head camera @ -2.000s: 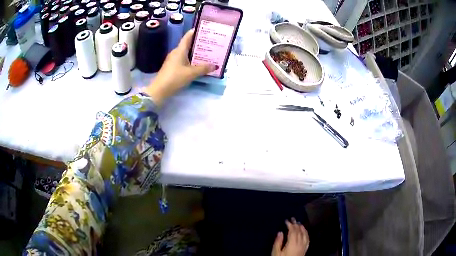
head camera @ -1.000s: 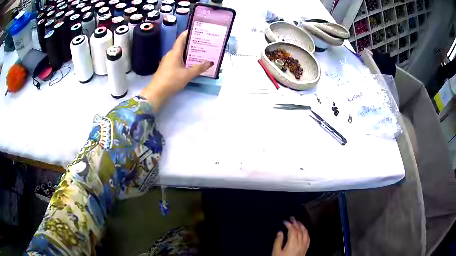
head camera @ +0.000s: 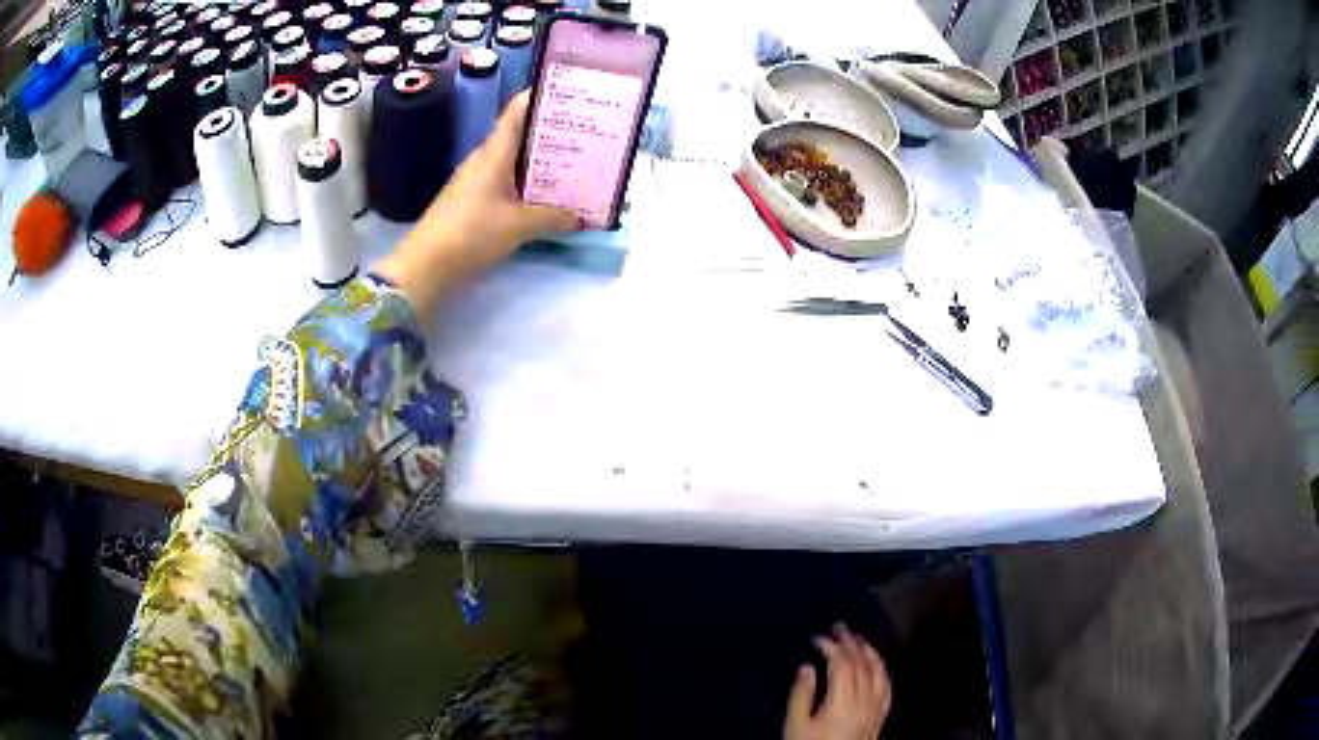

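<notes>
The smartphone (head camera: 596, 123) stands upright on a pale blue stand (head camera: 579, 257) on the white-covered table, its screen lit pink with lines of text. My left hand (head camera: 470, 217) is around the phone's left edge, with the thumb at the bottom of the screen. My right hand (head camera: 842, 691) rests low in the picture on dark cloth (head camera: 709, 636) over my lap. Its fingers are slightly apart and nothing shows in it; the wrist is cut off by the lower edge.
Rows of thread cones (head camera: 412, 145) stand at the back left. An oval bowl (head camera: 890, 217) holds small brown bits, beside a red stick (head camera: 764, 214). Open metal snips (head camera: 940, 369) lie on the table (head camera: 694, 419). An orange fuzzy ball (head camera: 42, 234) is far left. A beige bin (head camera: 1114, 607) stands right.
The view has shifted slightly, so the table things sit a little further left. My left thumb has moved down off the text to the screen's bottom edge. My right hand has stayed on the dark cloth.
</notes>
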